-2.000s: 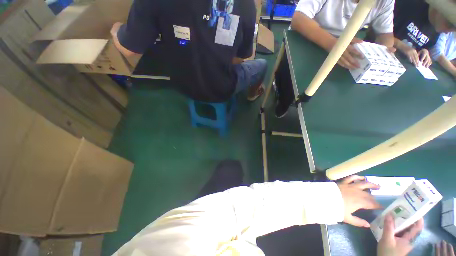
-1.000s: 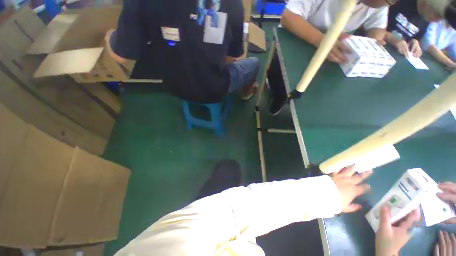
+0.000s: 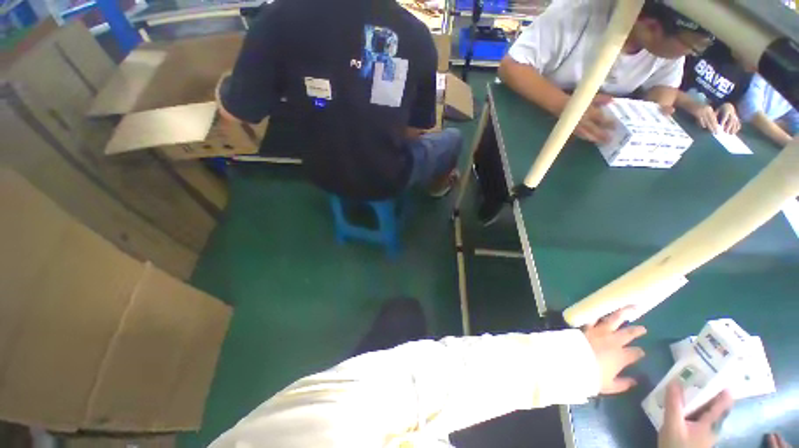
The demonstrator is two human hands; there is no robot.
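A white printed product box (image 3: 688, 382) stands tilted over the dark green table at the lower right. My right hand (image 3: 692, 424), cut off by the bottom edge, holds it with the thumb on its printed face. Other white cartons or flaps (image 3: 755, 369) show behind and beside it; their number is unclear. My left hand (image 3: 616, 352), in a cream sleeve, lies with fingers spread at the table edge, holding nothing visible. Its fingertips are close to a white carton or sheet (image 3: 653, 297) partly hidden by the pale tube; contact is unclear.
Cream tubes (image 3: 701, 236) cross above the table (image 3: 604, 219). A person in white holds a carton block (image 3: 644, 136) across it. Another person handles a flat white piece (image 3: 731, 142). A seated person in black (image 3: 350, 105) is beside an open shipping carton (image 3: 166, 131). Cardboard (image 3: 114, 332) stands left.
The white piece near my left hand slid from beside the box to under the tube. Another person's hand, at the box a second ago, has withdrawn; white cartons or flaps now lie behind it.
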